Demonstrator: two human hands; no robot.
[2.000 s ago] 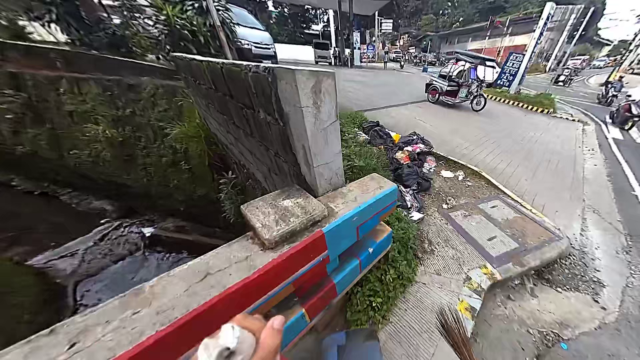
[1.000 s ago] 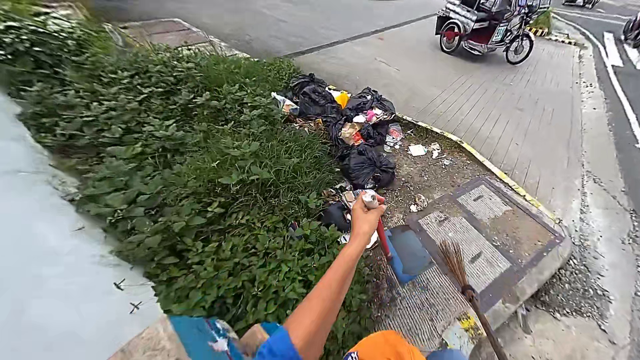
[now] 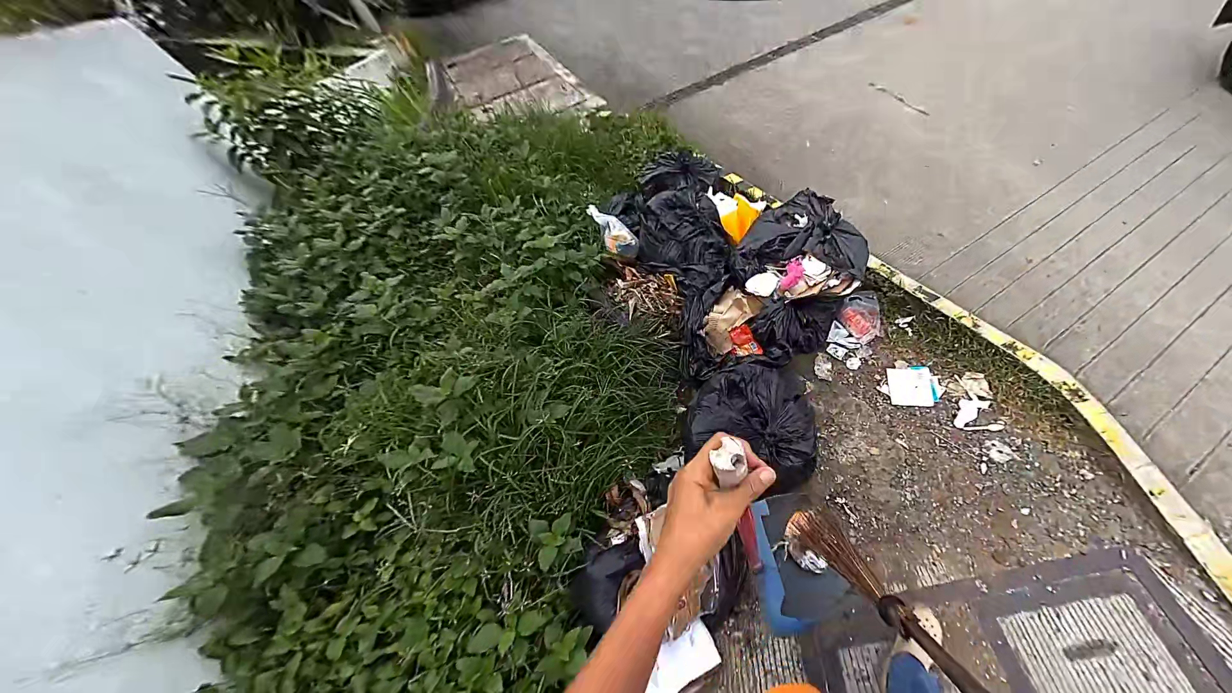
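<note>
My left hand [image 3: 707,500] is closed around the upright handle [image 3: 729,460] of a blue dustpan [image 3: 784,577], its pan low beside the black garbage bags. A stick broom [image 3: 847,558] slants in from the lower right, its bristles over the pan by a crumpled piece of litter [image 3: 804,553]. My right hand is out of view. Just past my left hand lies a tied black garbage bag [image 3: 751,414]; more black bags [image 3: 683,231] are heaped behind it with paper and plastic litter. Another bag [image 3: 606,582] with cardboard and white paper [image 3: 685,659] lies left of the dustpan.
Dense green weeds [image 3: 414,385] and a pale wall [image 3: 106,337] are on the left. A yellow-and-black curb [image 3: 1107,423] borders the driveway at right. Metal-framed concrete covers [image 3: 1088,645] and my shoe [image 3: 929,630] are at lower right. Loose paper [image 3: 912,386] lies on the gravel.
The view has moved closer to the garbage pile. The broom's bristles have come from the right of the dustpan to over it. The tricycle seen earlier is out of view.
</note>
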